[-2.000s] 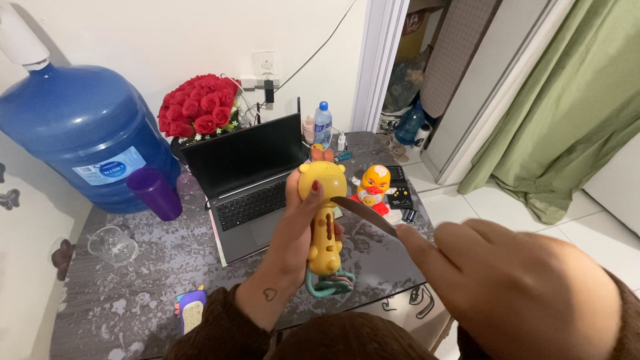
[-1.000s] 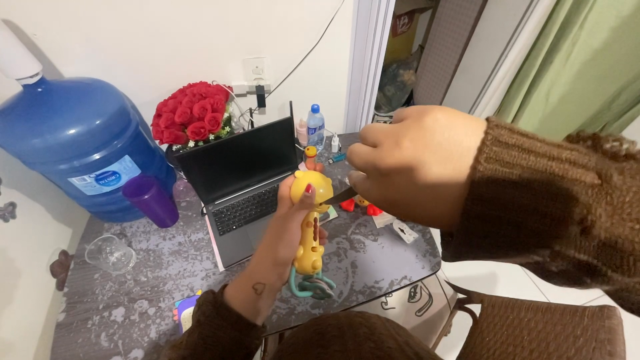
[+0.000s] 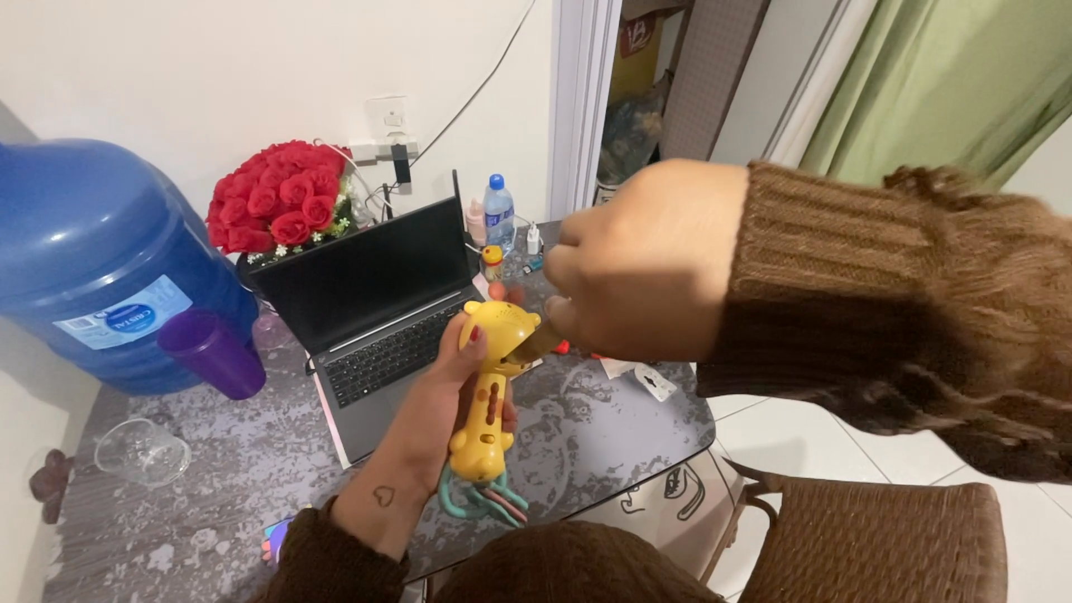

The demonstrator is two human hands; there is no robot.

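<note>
My left hand [image 3: 456, 364] is closed around a yellow plastic animal-shaped toy [image 3: 488, 394], its rounded, eared head up and a teal and pink cord [image 3: 481, 502] hanging from its lower end. Brown marks and a slot run down the toy's body. My right hand [image 3: 641, 260] grips a knife, whose handle is hidden in the fingers. The metal blade [image 3: 532, 345] points down to the left, with its tip at the lower edge of the toy's head. Whether the tip is inside a seam, I cannot tell.
Behind the toy stands an open laptop [image 3: 377, 301]. Red artificial roses [image 3: 280, 201], a large blue water jug [image 3: 109, 260], a purple cup [image 3: 213, 356] and a clear glass [image 3: 142, 452] are to the left. A water bottle [image 3: 498, 213] stands behind; a woven chair [image 3: 879, 536] is at right.
Compared with two seconds ago, my right hand is higher, its sleeve now across the right side, and it covers most of the red and yellow figure. My left hand still holds the yellow toy.
</note>
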